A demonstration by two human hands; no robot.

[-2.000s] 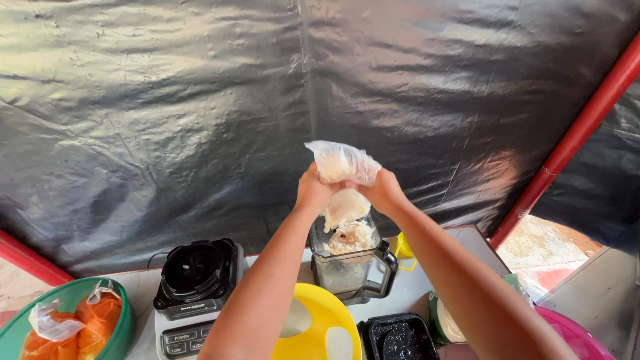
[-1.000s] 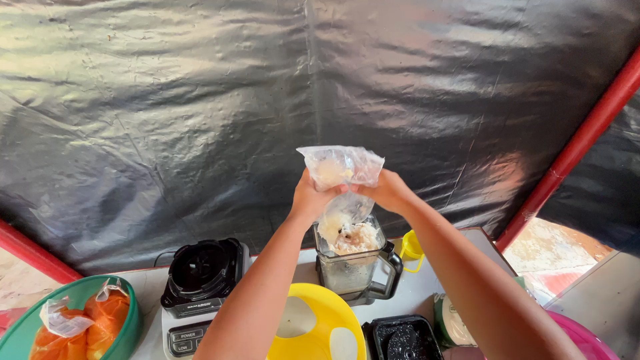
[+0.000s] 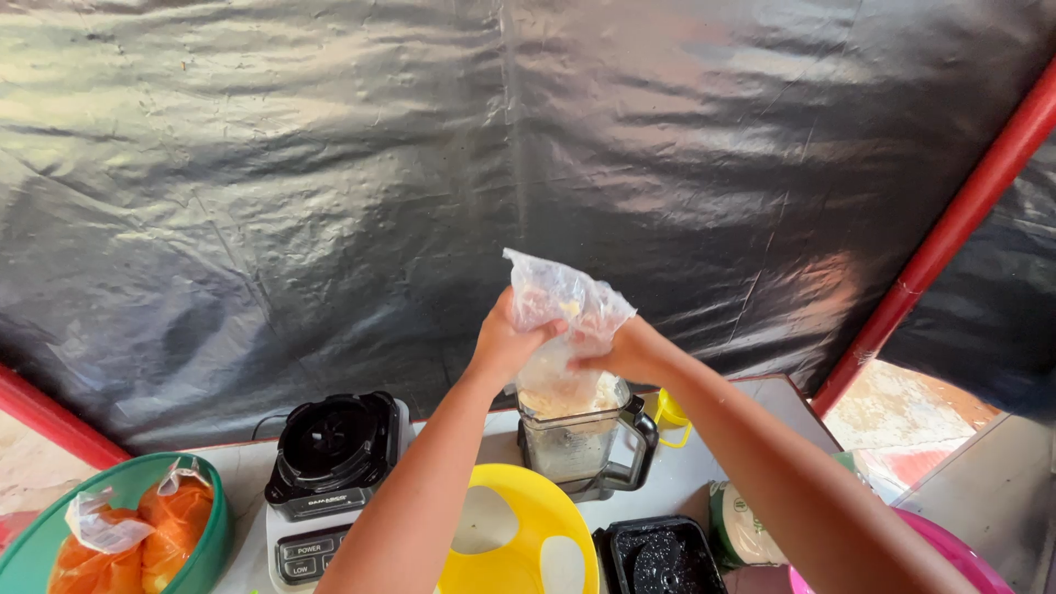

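Between my two hands a clear plastic bag point(image 3: 569, 309) is held mouth down over a blender jar point(image 3: 569, 445). My left hand point(image 3: 516, 334) grips the bag's left side, its thumb across the front. My right hand point(image 3: 623, 351) holds the right side, the fingers partly hidden by the plastic. Pale, crumbly food point(image 3: 577, 400) fills the top of the jar, right beneath the bag. A little whitish residue clings inside the bag. The jar stands upright on the white table, its black handle point(image 3: 639, 445) toward the right.
A blender base point(image 3: 334, 450) stands left, beside a green basin point(image 3: 216, 503) with orange-filled bags. In front are a yellow plastic piece with openings point(image 3: 495, 487) and a wet black blender lid point(image 3: 664, 553). A small yellow cup point(image 3: 675, 408), a jar or packet point(image 3: 747, 524) and a pink basin point(image 3: 940, 544) lie right.
The lump of pale food seen below my hands two seconds ago is no longer hanging there. The bag now looks nearly emptied, and its lower part reaches down to the jar's mouth.
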